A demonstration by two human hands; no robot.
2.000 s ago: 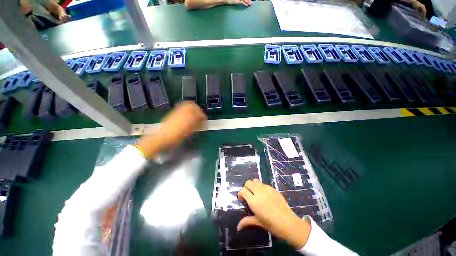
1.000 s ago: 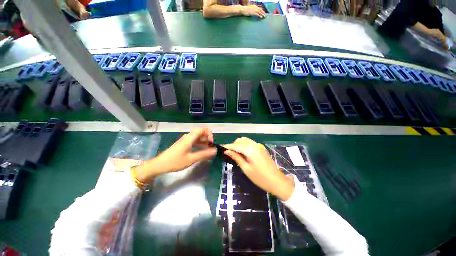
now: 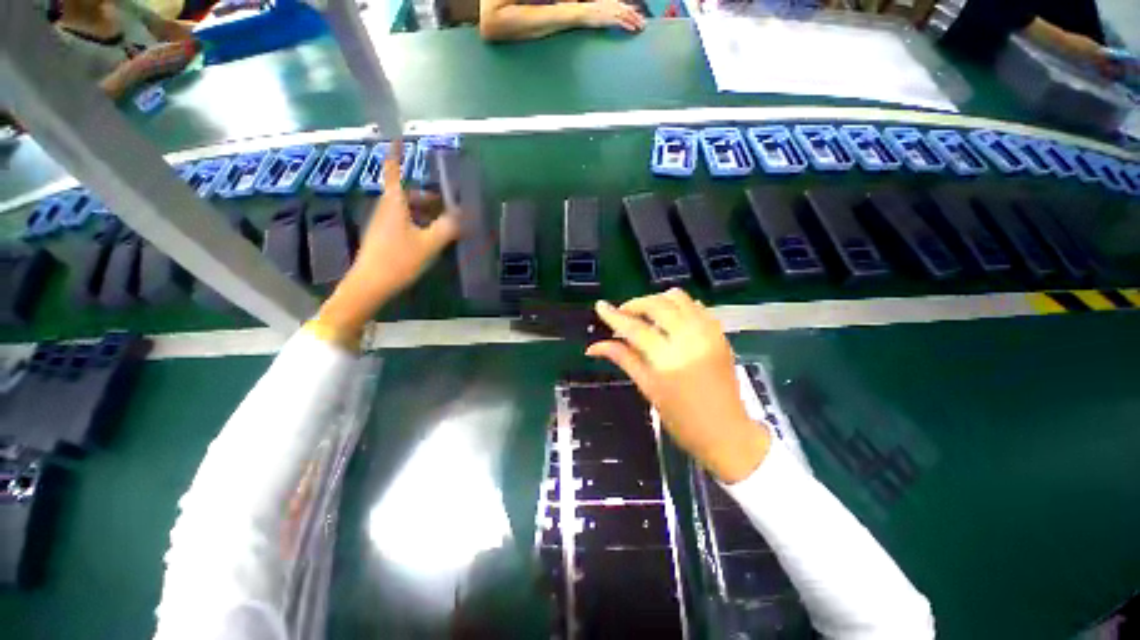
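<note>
My left hand (image 3: 398, 250) is over the belt with its fingers around a dark housing (image 3: 468, 238), which is blurred and lies lengthwise away from me. Its far end reaches the row of blue frames in the view. My right hand (image 3: 685, 363) holds a thin black adhesive piece (image 3: 550, 320) at its fingertips, above the pale near rail. The sheet of glossy black pieces (image 3: 613, 469) lies on the bench below my right hand. Bagged black sheets (image 3: 738, 538) lie beside it, partly under my right forearm.
Dark housings (image 3: 656, 238) and blue frames (image 3: 795, 148) stand in rows on the green belt. A grey post (image 3: 163, 188) crosses the left side. Wider dark blocks (image 3: 69, 394) are at the left edge. A long plastic bag (image 3: 328, 500) lies by my left sleeve. Other people's hands show across the bench.
My hands have parted. My left hand has moved forward and left to a housing on the belt; my right hand has moved slightly right with the black piece.
</note>
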